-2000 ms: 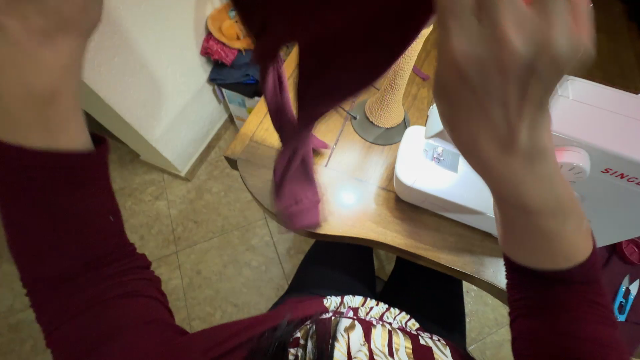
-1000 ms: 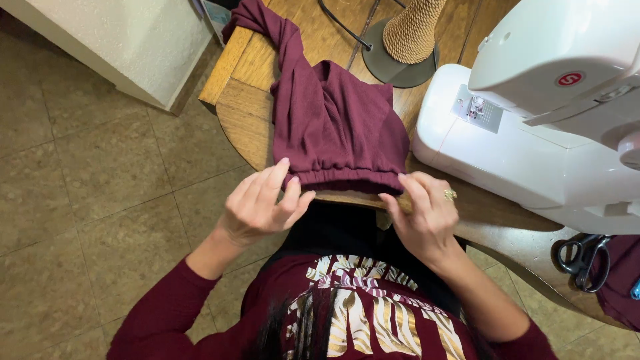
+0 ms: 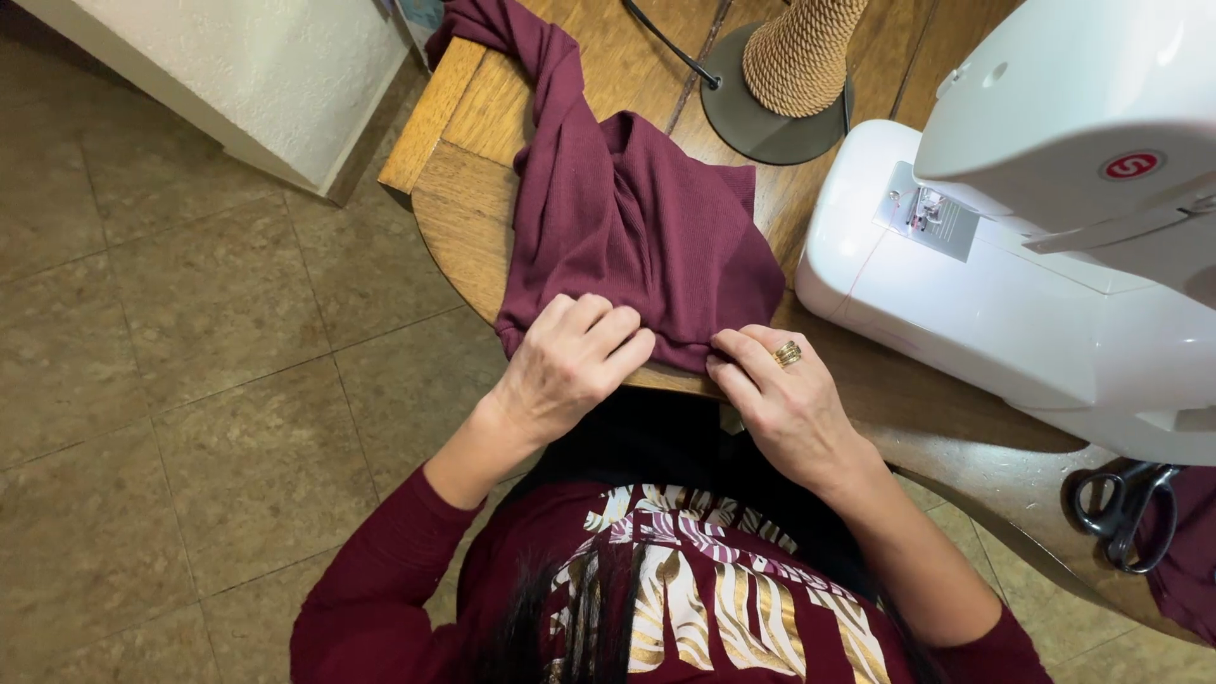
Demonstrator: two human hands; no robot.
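A maroon ribbed garment [image 3: 646, 218] lies bunched on the wooden table [image 3: 465, 209], one long twisted part trailing off toward the upper left. Its near edge runs along the table's front edge. My left hand [image 3: 575, 366] grips that edge near its middle, fingers curled over the cloth. At the right end of the edge, my right hand [image 3: 779, 389], with a gold ring, pinches the fabric between thumb and fingers. To the right stands a white Singer sewing machine [image 3: 1007, 313], its lamp lit over the needle plate and a thread hanging over its bed.
Behind the garment stands a rope-wrapped lamp base [image 3: 798, 66] with a black cord [image 3: 670, 43]. Black-handled scissors [image 3: 1126, 513] lie at the right table edge beside more maroon cloth [image 3: 1183, 551]. A white wall [image 3: 256, 76] rises at the upper left.
The garment was held up two seconds ago and lay on the table one second ago. Since then my left hand has moved right along its near edge, closer to my right hand.
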